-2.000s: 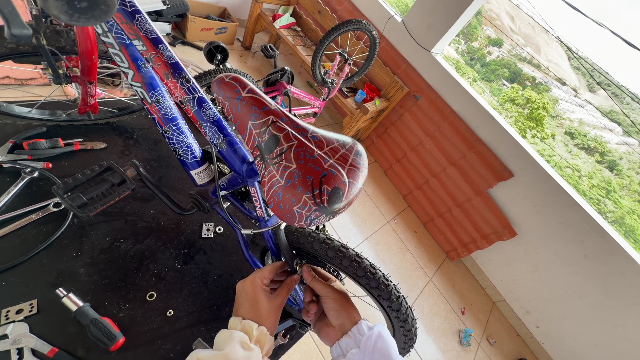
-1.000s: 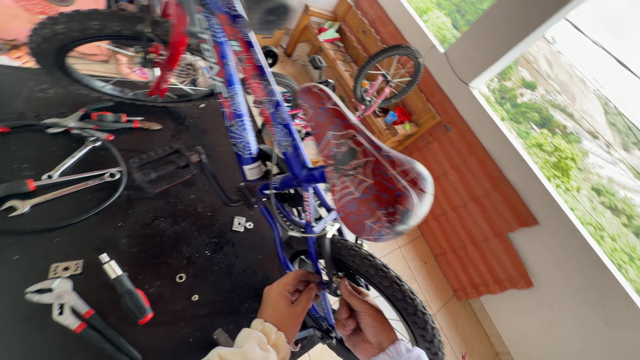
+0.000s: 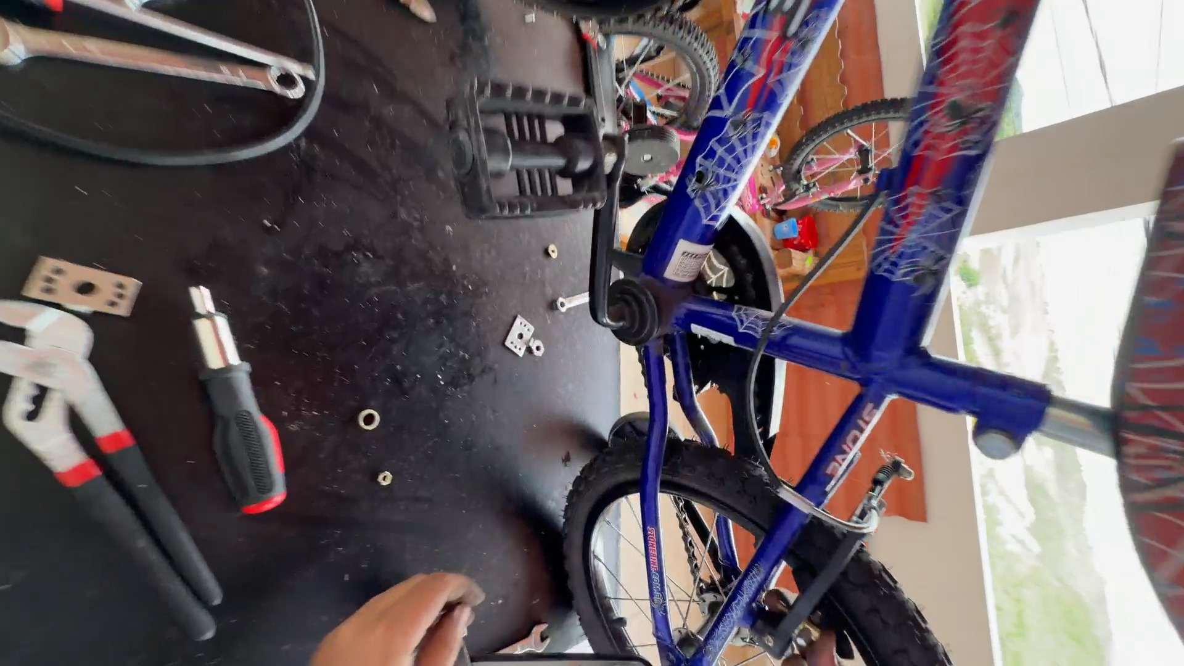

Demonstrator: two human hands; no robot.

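My left hand [image 3: 402, 622] is curled at the bottom edge, over the black tabletop, beside the dark edge of a flat object; its grip is unclear. My right hand [image 3: 814, 647] is mostly hidden behind the rear brake arm [image 3: 819, 587], near its lower end. The blue bicycle frame [image 3: 786, 338] stands on the right, its rear tire [image 3: 888, 592] beside the right hand. A silver brake cable [image 3: 814, 509] runs round the seat stay. The red web-patterned saddle [image 3: 1152, 416] is at the right edge. The black pedal [image 3: 536, 153] and crank arm [image 3: 606, 231] lie over the tabletop.
On the black tabletop [image 3: 370, 305] lie slip-joint pliers [image 3: 65, 398], a screwdriver [image 3: 242, 435], a ring spanner [image 3: 157, 65], a black cable [image 3: 310, 92], metal plates [image 3: 83, 285], small nuts [image 3: 368, 419] and an open-end wrench [image 3: 529, 640]. A pink bicycle [image 3: 832, 176] stands behind.
Both hands were together at the rear brake; my left hand has come away to the left, over the tabletop. My right hand remains by the brake. The view has turned and come much closer.
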